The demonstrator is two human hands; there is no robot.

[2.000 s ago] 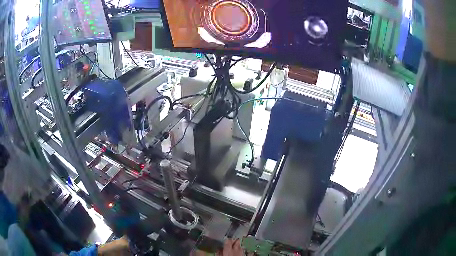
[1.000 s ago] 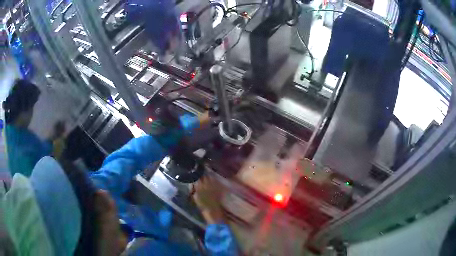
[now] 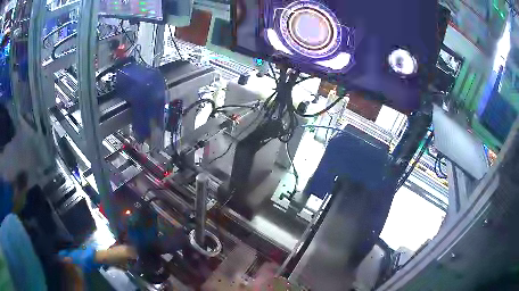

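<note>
A blurred hand-like shape [image 3: 266,281] lies at the bottom edge, cut off. It may be mine, but I cannot tell whether it is left or right, or whether it holds anything. Just up and left of it, a pale ring [image 3: 205,242] surrounds the foot of an upright silver post [image 3: 201,207]. A flat grey plate [image 3: 234,262] lies between the ring and the hand-like shape. Any fixture at the hand is hidden or too blurred to make out.
A neighbouring worker's forearm [image 3: 115,254] reaches in from the lower left. Conveyor rails [image 3: 250,228] cross behind the post. A monitor [image 3: 370,74] hangs above. Blue-covered modules [image 3: 347,165] stand behind. Thick frame bars [image 3: 91,113] rise left; another [image 3: 449,227] slants across the right.
The view dipped toward the line one second ago and has risen again, bringing the monitor back. The neighbour's arms, seen deep among the parts then, now show mostly at the lower left.
</note>
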